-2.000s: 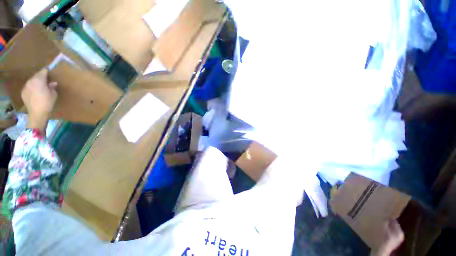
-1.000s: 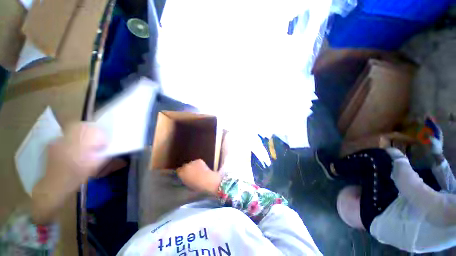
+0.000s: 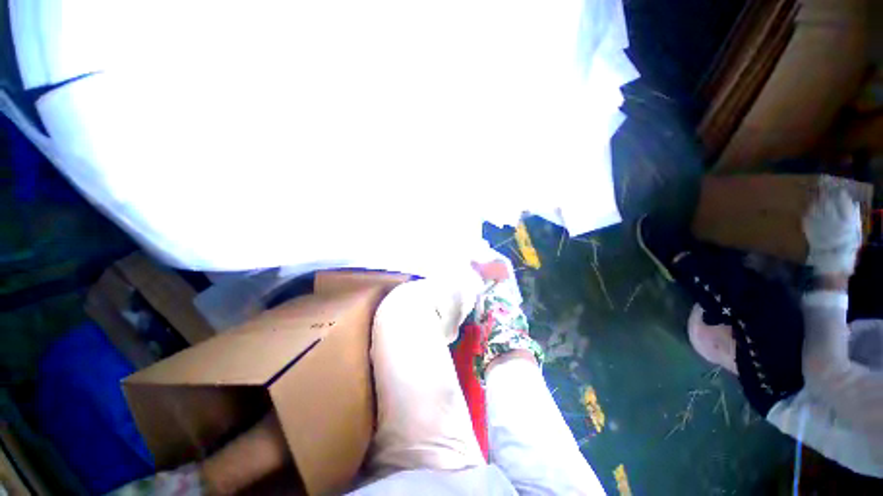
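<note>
A small brown carton (image 3: pixel 315 363) lies tilted against my left knee, its open side towards the lower left. My left hand (image 3: pixel 252 455) reaches into it; the fingers and anything they hold are hidden inside. My bare right hand (image 3: pixel 494 269), small and overexposed, is at the lower edge of the glaring white foam sheet stack (image 3: pixel 329 126), beyond my knees. Whether it grips a sheet cannot be told. Floral sleeve covers show on both forearms.
At right, a seated person's white-gloved hand (image 3: pixel 833 232) rests on a brown box (image 3: pixel 750 213). Larger cartons (image 3: pixel 765 87) lean behind. A blue bin (image 3: pixel 82 407) and an open carton (image 3: pixel 150 305) are at left. A red stool part (image 3: pixel 472 378) shows beside my leg.
My left hand has moved from the white sheet at left into the carton. My right hand has left the carton for the stack's edge. The carton is turned, and the view has shifted rightward.
</note>
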